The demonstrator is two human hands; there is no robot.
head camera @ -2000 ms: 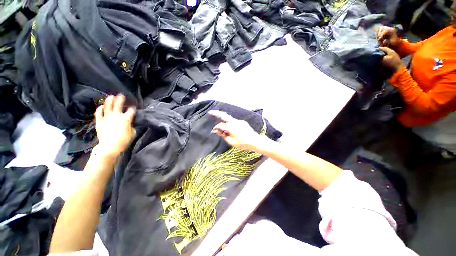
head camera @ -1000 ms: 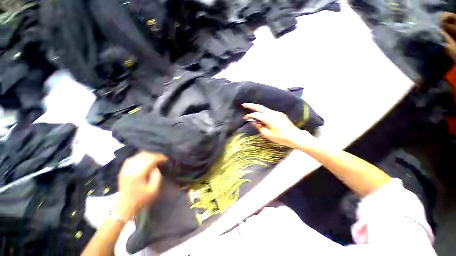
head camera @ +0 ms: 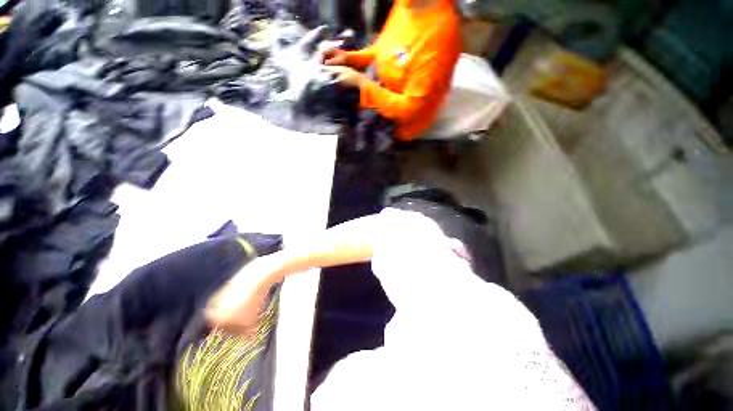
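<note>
A black denim jacket (head camera: 128,313) lies at the lower left on the white-topped table (head camera: 241,177). Its yellow feather-like embroidery (head camera: 221,373) shows at the bottom, cut off by the frame edge. My right hand (head camera: 241,301) is blurred and rests at the jacket just above the embroidery, beside a dark part with a yellow stripe. Its fingers are unclear, and I cannot tell what it holds. My left hand is out of the picture.
Heaped grey and black denim (head camera: 72,136) covers the table's left and far side. Beyond the table, a person in orange (head camera: 414,68) handles grey denim. Dark garments (head camera: 350,321) hang beside the table edge. A blue crate-like object (head camera: 595,337) stands at the lower right.
The view has swung right, so the jacket sits lower left and the person in orange shows more fully. My left hand has left the picture. My right hand stays near the embroidery.
</note>
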